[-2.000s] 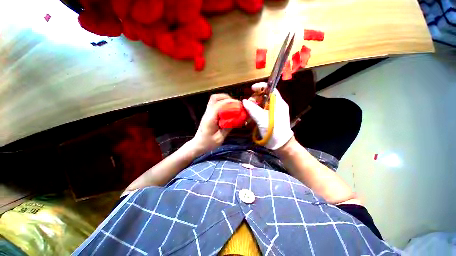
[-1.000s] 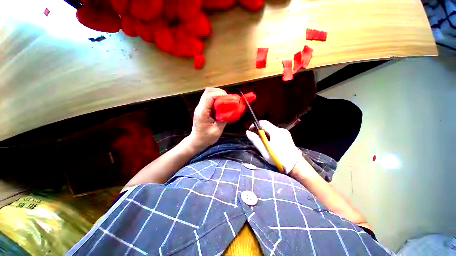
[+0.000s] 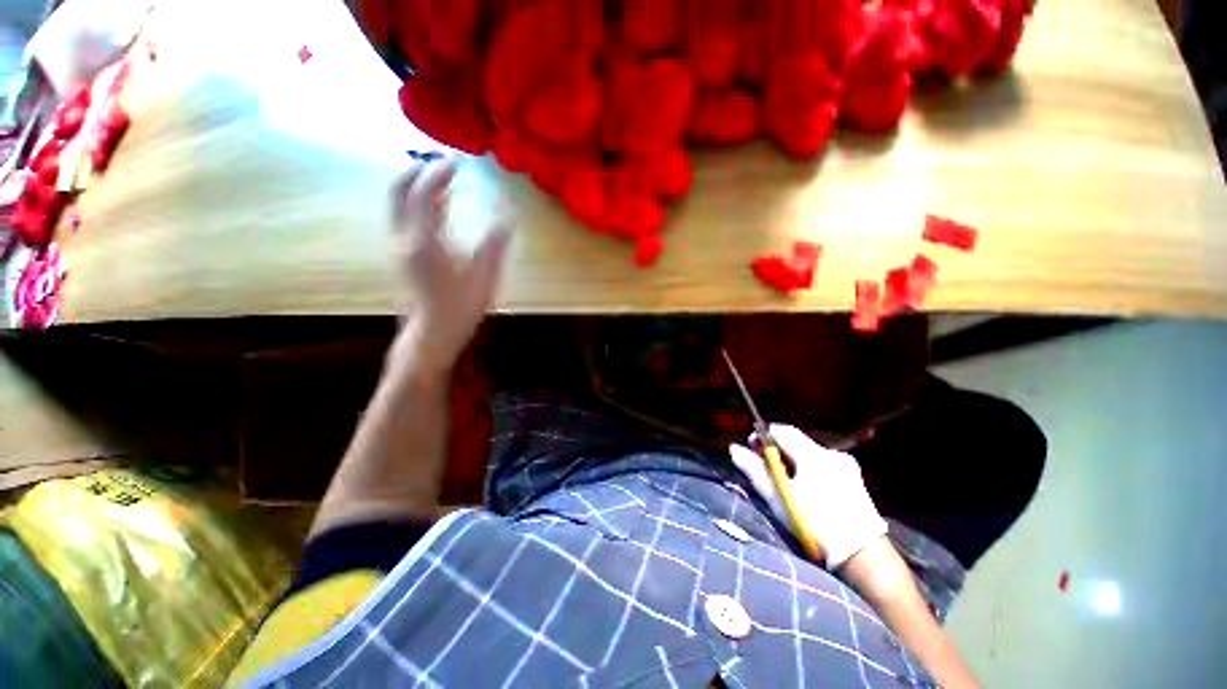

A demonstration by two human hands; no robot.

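My left hand [image 3: 451, 263] is bare, blurred and empty, its fingers apart, over the table's front edge left of the pile. My right hand [image 3: 818, 498], in a white glove, holds the scissors [image 3: 785, 495] by their yellow-orange handle over my lap. The blades look closed and point up and left toward the table edge. A large pile of rounded red pieces [image 3: 659, 101] lies on the far side of the table. Several flat red offcuts [image 3: 950, 233] lie near the front edge at the right, one group including a fuller red scrap [image 3: 781, 273].
The wood-grain table [image 3: 269, 256] spans the view. Red and pink items [image 3: 54, 175] lie at its left end. Under it is a dark brown-red container [image 3: 330, 431]. A yellow plastic bag [image 3: 162, 552] is at lower left. A pale glossy floor [image 3: 1130, 458] is at right.
The red piece has left my left hand, which has moved left and opened. Another red scrap lies beside the offcuts. The view has shifted, showing more of the table's left end and pile.
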